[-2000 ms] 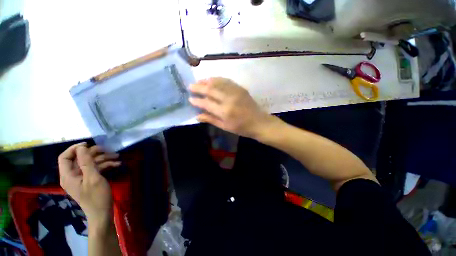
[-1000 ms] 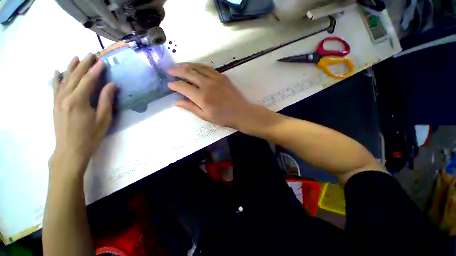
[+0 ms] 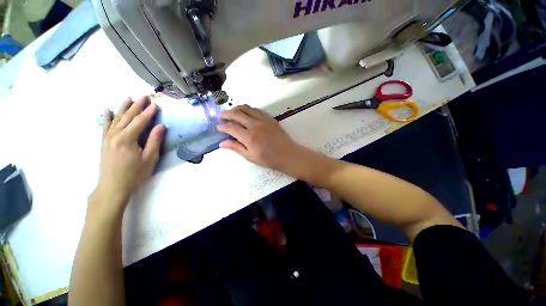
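The clear sewing template (image 3: 182, 122) lies flat on the machine bed with a pale blue-grey fabric piece in it. A dark piece (image 3: 200, 149) shows at its front edge. My left hand (image 3: 130, 140) lies spread on the template's left part. My right hand (image 3: 254, 136) presses on its right part, fingers beside the lit needle area. The needle and presser foot (image 3: 206, 98) are over the template's back part, under the off-white machine head (image 3: 173, 48). My palms hide part of the template, and the needle tip is too small to make out.
Red and yellow scissors (image 3: 383, 103) lie at the right. Dark and pale pieces (image 3: 299, 54) are stacked behind the needle under the machine arm. Pale blue-grey pieces (image 3: 69, 39) lie at the back left, dark pieces (image 3: 13, 197) at the far left. A small tray (image 3: 442, 64) is at the right.
The template has gone from the table's front, where my right hand held it, to under the needle. My left hand has come up from below the table edge onto it. The view has shifted.
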